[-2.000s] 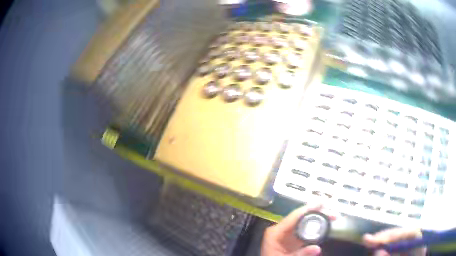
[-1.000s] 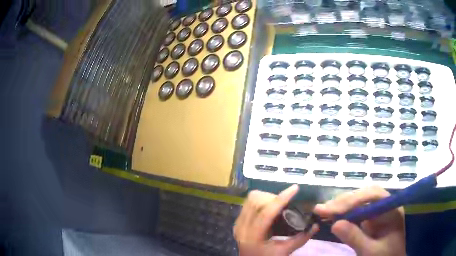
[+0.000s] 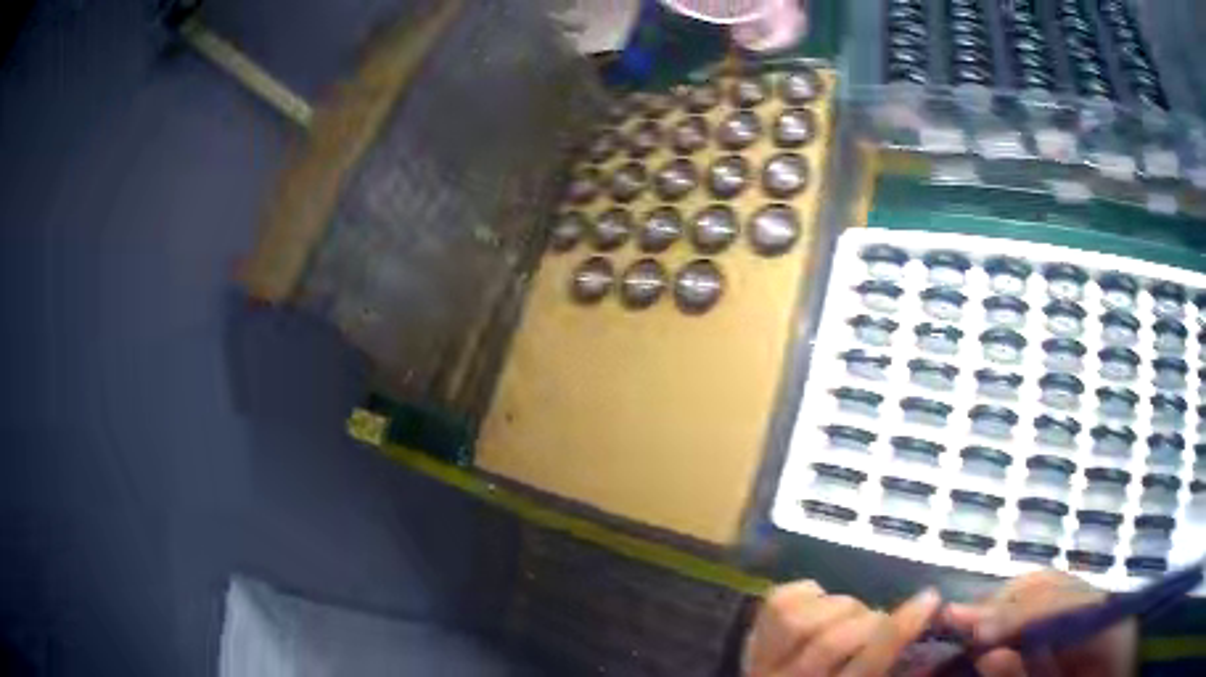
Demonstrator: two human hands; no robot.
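Note:
My left hand [image 3: 827, 637] is at the bottom edge, partly cut off, its fingers closed around a small dark part [image 3: 934, 648] that is mostly hidden and blurred. My right hand [image 3: 1058, 622] is beside it and holds the blue test probe [image 3: 1124, 614], whose tip end meets the fingers of my left hand. The white parts tray [image 3: 816, 492] lies just beyond my hands, with rows of round parts on edge. The tan cardboard sheet [image 3: 622, 423] lies to its left, with silvery speaker drivers [image 3: 698, 284] face up in rows on its far part.
A stack of packed trays [image 3: 437, 212] stands left of the cardboard. Clear blister trays [image 3: 1032, 132] with dark parts lie behind the white tray. A pink fan [image 3: 767, 24] is at the top. Yellow tape [image 3: 569, 522] marks the bench edge, with lower trays [image 3: 622, 608] below it.
The view has shifted, so the trays and cardboard appear further right and lower than a second ago. Both hands appear further right and lower, still together. The part's face no longer shows. The cardboard rows look the same.

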